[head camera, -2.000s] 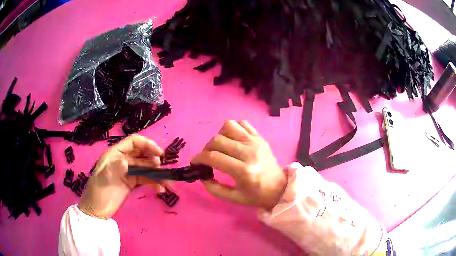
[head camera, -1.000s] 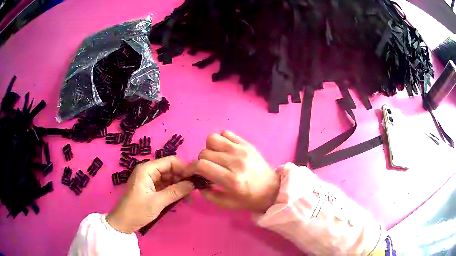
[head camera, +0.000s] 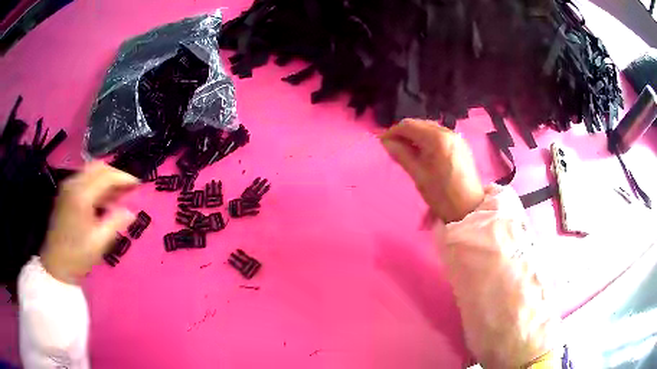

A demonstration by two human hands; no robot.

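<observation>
My left hand (head camera: 86, 220) is blurred at the left, beside the smaller black strap pile (head camera: 23, 194). Its thumb and fingers are apart and I see nothing held in it. My right hand (head camera: 436, 166) is raised just below the large black webbing pile (head camera: 432, 65), fingertips drawn together, with nothing visible between them. Several black plastic buckles (head camera: 189, 219) lie loose on the pink table between my hands, and one pronged buckle (head camera: 244, 264) lies apart, closer to me. My left hand partly hides the smaller pile and some buckles.
A torn clear plastic bag (head camera: 122, 108) spills black buckles at the upper left. A pale phone (head camera: 567, 191) lies at the right on the pink table (head camera: 324, 303), with a black strip (head camera: 539, 195) beside it. A dark cylinder (head camera: 637, 119) with a cord is at the far right.
My hands have moved apart from the centre, the left to the left pile and the right up towards the webbing pile. The black piece they held together is no longer visible between them.
</observation>
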